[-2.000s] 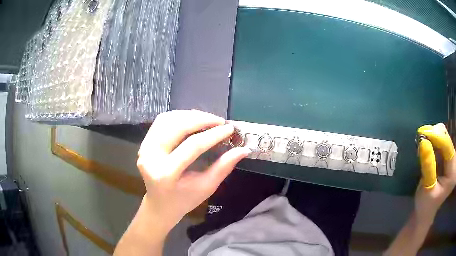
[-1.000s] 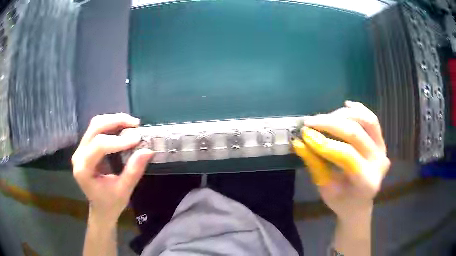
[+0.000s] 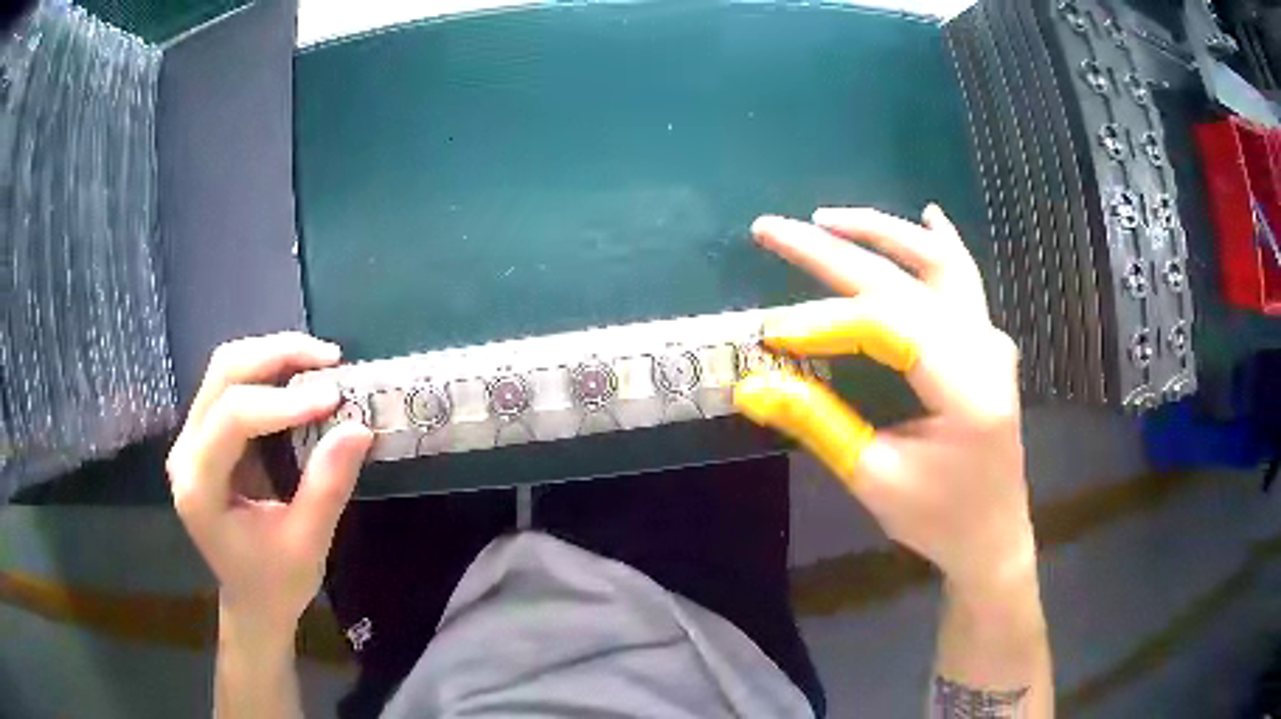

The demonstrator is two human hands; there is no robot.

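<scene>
A silver-grey fixture bar (image 3: 552,391) lies across the front of the green mat, slightly tilted, with one row of seats showing round rims. My left hand (image 3: 274,471) grips its left end between thumb and fingers. My right hand (image 3: 913,393), with yellow finger cots on thumb and index finger, is at the bar's right end. Its thumb and index finger lie around the last seat, and its other fingers are spread over the mat. The fingertips partly hide that seat, so whether they still pinch a component cannot be told.
Stacked clear trays (image 3: 77,253) stand at the left, beside a flat grey pad (image 3: 229,211). Dark stacked fixture bars (image 3: 1075,197) with round parts on top stand at the right. A red bin (image 3: 1243,211) is at the far right, with something blue below it.
The view has shifted right from the first frame. My right hand came from beyond the bar to its right end with a small component, and its fingers have since spread. My left hand stays on the left end.
</scene>
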